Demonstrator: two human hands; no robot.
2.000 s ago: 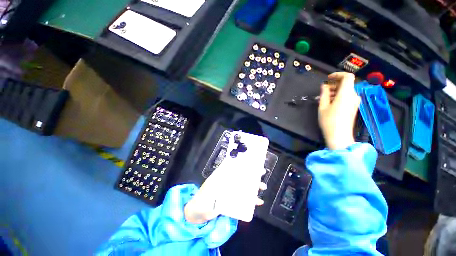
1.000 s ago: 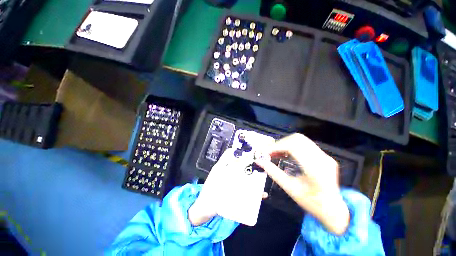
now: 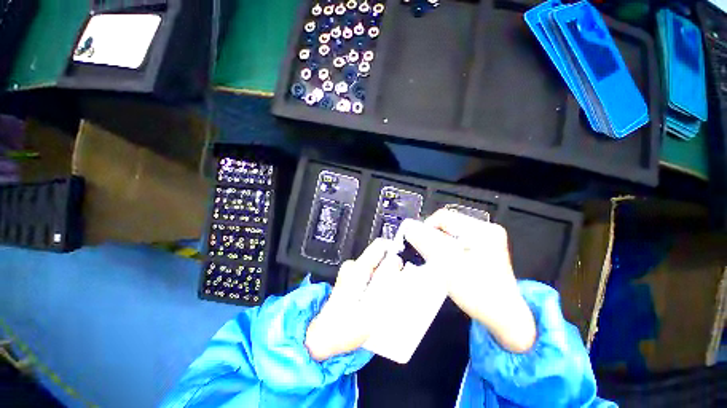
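Note:
My left hand (image 3: pixel 351 299) holds a white back cover (image 3: pixel 405 327), tilted, in front of my body. My right hand (image 3: pixel 478 267) is over the cover's upper end, its fingers at the dark camera cluster (image 3: pixel 411 256); the fingers hide most of the cluster, and whether they grip a small part cannot be seen. Behind the hands lies the black lap tray (image 3: pixel 532 239) with dark phone bodies (image 3: pixel 328 215) in its slots. Left of it stands the narrow lens parts tray (image 3: pixel 237 227) dotted with rings in rows.
The wide compartment tray (image 3: pixel 430 88) holds loose lens rings (image 3: pixel 339 60) at left and blue sheets (image 3: pixel 598 72) at right. More blue sheets (image 3: pixel 684 72) lie beside it. A white cover (image 3: pixel 118 40) lies in a side tray upper left. Open cartons (image 3: pixel 143 187) stand left and right.
My right hand came from the bench tray to the cover, and its fingers have now closed in at the camera cluster. The cover is tilted more. The view has shifted, and the press has left it.

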